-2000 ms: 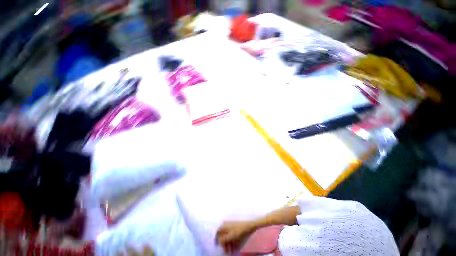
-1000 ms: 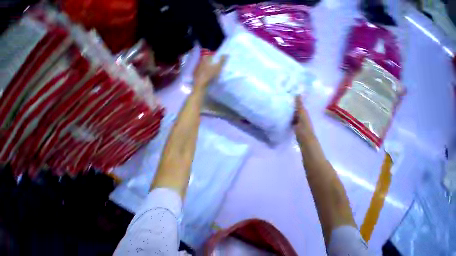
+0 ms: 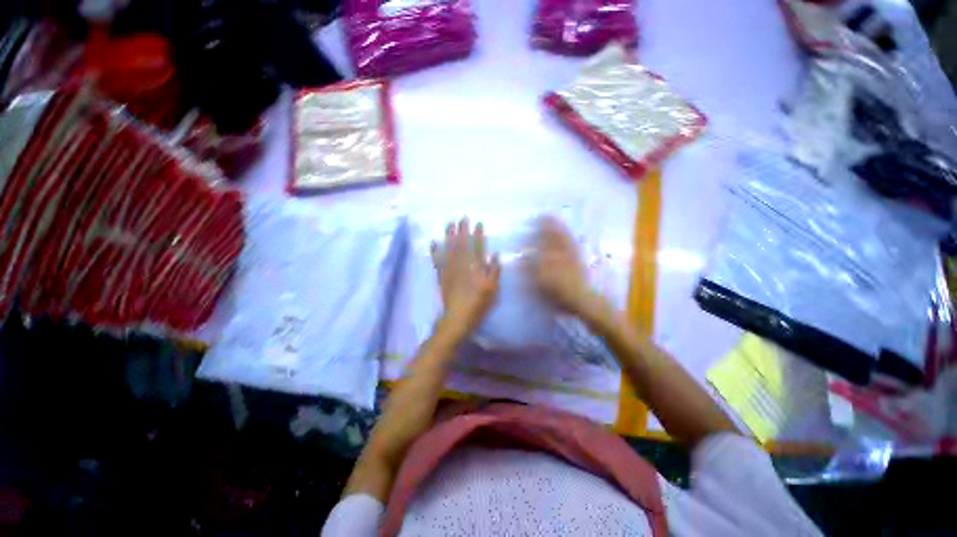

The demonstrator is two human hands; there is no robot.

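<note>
A pale plastic pack lies flat on the white table in front of me; its edges and surface are blurred. My left hand lies palm down on it, fingers apart. My right hand is on or just above it, further right; motion blur hides its fingers. A pale mailer lies just left of the pack. Two bagged beige items with red borders lie beyond, one at the upper left, one tilted at the upper right.
A fanned bundle of red-edged bags is at the left. Bagged magenta garments lie at the far side. Black-edged mailers and a yellow sheet are at the right. Yellow tape crosses the table.
A second ago both hands held a plump pale mailer by its sides; now they are lower, over a pack lying on the table. The left beige item is uncovered. The view has shifted.
</note>
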